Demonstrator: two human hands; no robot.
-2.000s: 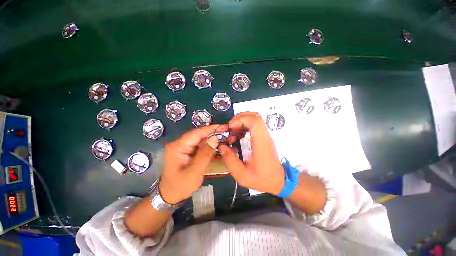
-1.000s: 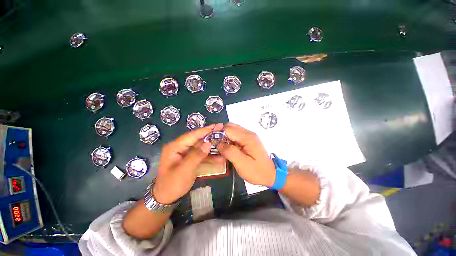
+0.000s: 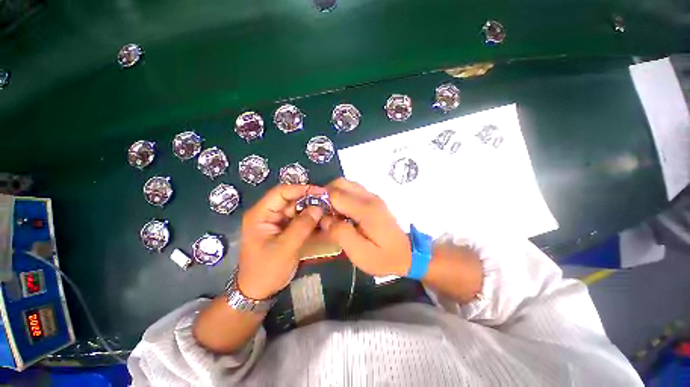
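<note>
A round component [image 3: 312, 202], silver-purple, is held between the fingertips of both hands, partly covered by fingers and thumbs. My left hand [image 3: 271, 238] grips it from the left, with a metal watch band on the wrist. My right hand [image 3: 368, 230] grips it from the right, with a blue band on the wrist. The tan work block [image 3: 321, 249] lies under the hands, mostly hidden. Whether a small piece is also between the fingertips cannot be told.
More round components [image 3: 253, 169] lie in loose rows beyond and left of my hands; several sit on the green conveyor belt [image 3: 303, 45]. A white sheet [image 3: 461, 189] lies right, a small white block [image 3: 181, 258] left, a blue controller box [image 3: 34, 302] far left, and a tape strip [image 3: 307, 298] nearest.
Both hands have stayed around the component, which now looks more tilted and more covered by the fingers. The view has shifted slightly, and components on the belt have changed position.
</note>
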